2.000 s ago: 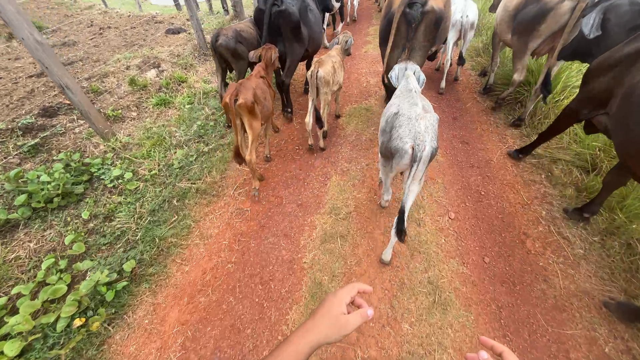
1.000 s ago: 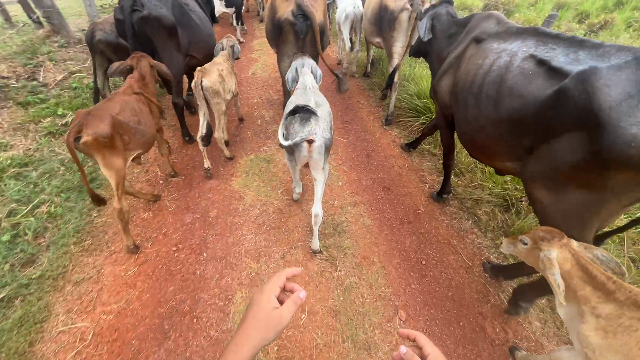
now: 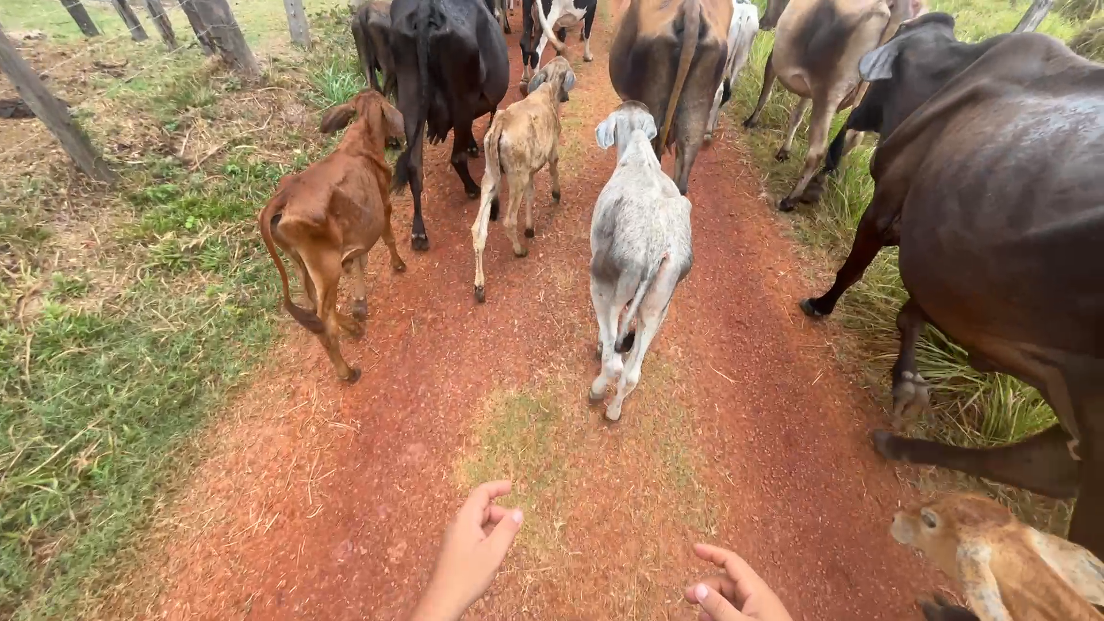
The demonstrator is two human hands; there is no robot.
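Note:
Low in the view, my left hand (image 3: 476,545) is held out over the red dirt track with curled fingers apart, holding nothing. My right hand (image 3: 731,588) is at the bottom edge, also bare, its fingers loosely bent. Ahead of both, a grey-white calf (image 3: 638,224) walks away along the middle of the track. To its left go a tan calf (image 3: 522,138) and a reddish-brown calf (image 3: 332,211). At the lower right corner a light brown calf (image 3: 1000,552) is partly cut off by the frame, nearest to my right hand. Neither hand touches an animal.
A large dark brown cow (image 3: 1000,207) walks close on the right verge. Ahead are a black cow (image 3: 448,69), a brown cow (image 3: 668,60) and a tan cow (image 3: 832,60). Wooden fence posts (image 3: 52,108) with wire line the left side. Grass (image 3: 103,414) borders the red track (image 3: 388,483).
The light brown calf at the lower right shows one second ago but not two seconds ago. Both hands stay held out, and more of the right hand shows than two seconds ago. The herd keeps walking.

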